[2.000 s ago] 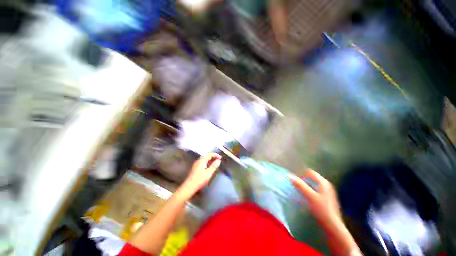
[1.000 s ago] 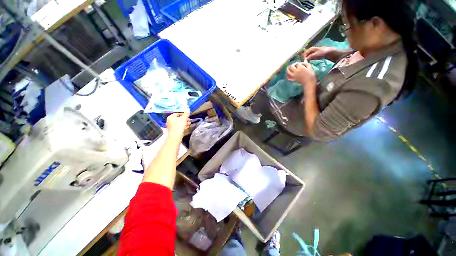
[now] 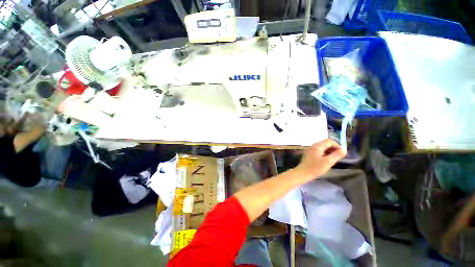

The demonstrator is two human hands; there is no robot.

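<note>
My left hand (image 3: 324, 156), in a red sleeve, reaches to the right past the table's front edge. Its fingers are closed on the lower end of a pale-blue strip (image 3: 344, 130). The strip runs up to light-blue pieces (image 3: 341, 95) at the left part of a blue plastic basket (image 3: 398, 88). Clear plastic shows by these pieces. My right hand is not in view. A blurred teal piece (image 3: 333, 255) shows at the bottom edge; what holds it cannot be seen.
An off-white sewing machine (image 3: 219, 70) stands on the white table (image 3: 219, 130), with a phone-like dark object (image 3: 308, 100) to its right. Below are a cardboard box (image 3: 200, 193) and a grey bin (image 3: 364, 201) with white pieces. A fan (image 3: 86, 59) and another person's arm (image 3: 28, 136) are left.
The view has swung left, so the machine now lies ahead. My left hand, at the basket's edge a second ago, is now lower, with the pale-blue strip stretched between it and the basket.
</note>
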